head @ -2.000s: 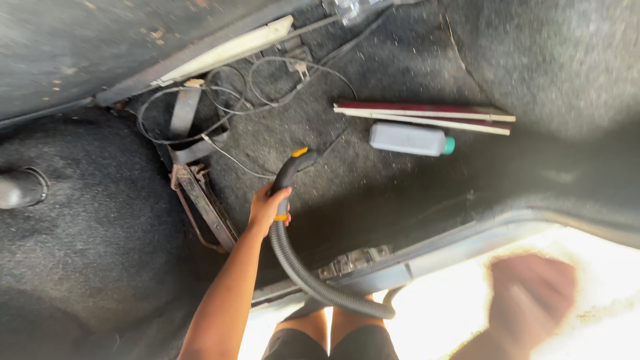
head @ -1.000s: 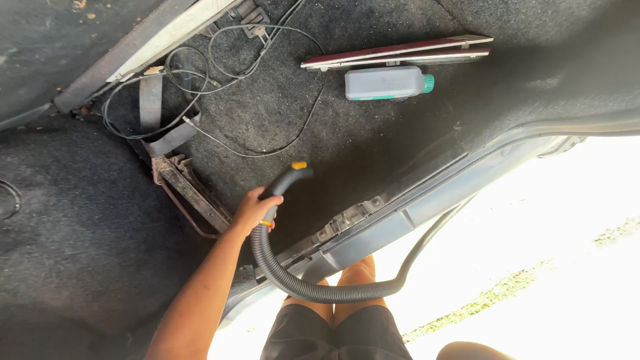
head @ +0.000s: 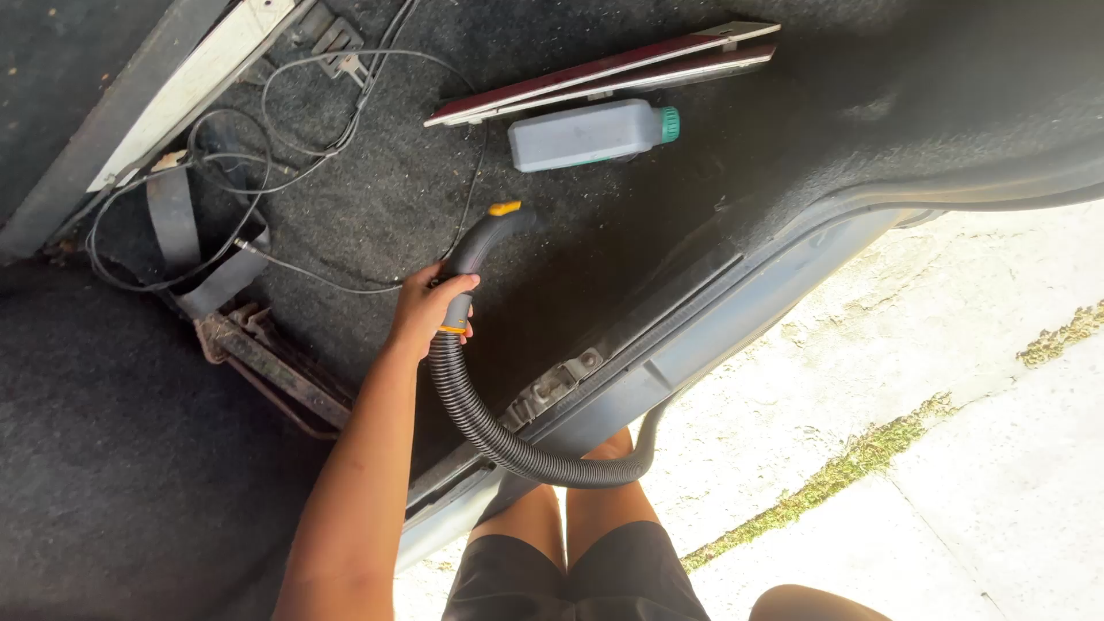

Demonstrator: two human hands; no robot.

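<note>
My left hand is closed around the grey handle of a vacuum cleaner hose, just above an orange ring. The curved black end of the handle, with a yellow tab, points up and right over the dark carpet of a car's trunk. The ribbed hose bends down over the trunk sill and in front of my legs. Beyond the handle lies a grey plastic bottle with a green cap, on its side. My right hand is not in view; only a rounded bit of skin shows at the bottom edge.
Two long red and white strips lie behind the bottle. Thin looped cables and a grey strap lie at the left, beside a rusty metal jack. A metal latch sits on the trunk sill. Pale paving lies outside.
A blurred hand at the lower right two seconds ago is out of view now. My left hand still holds the hose handle. The view has shifted and turned somewhat.
</note>
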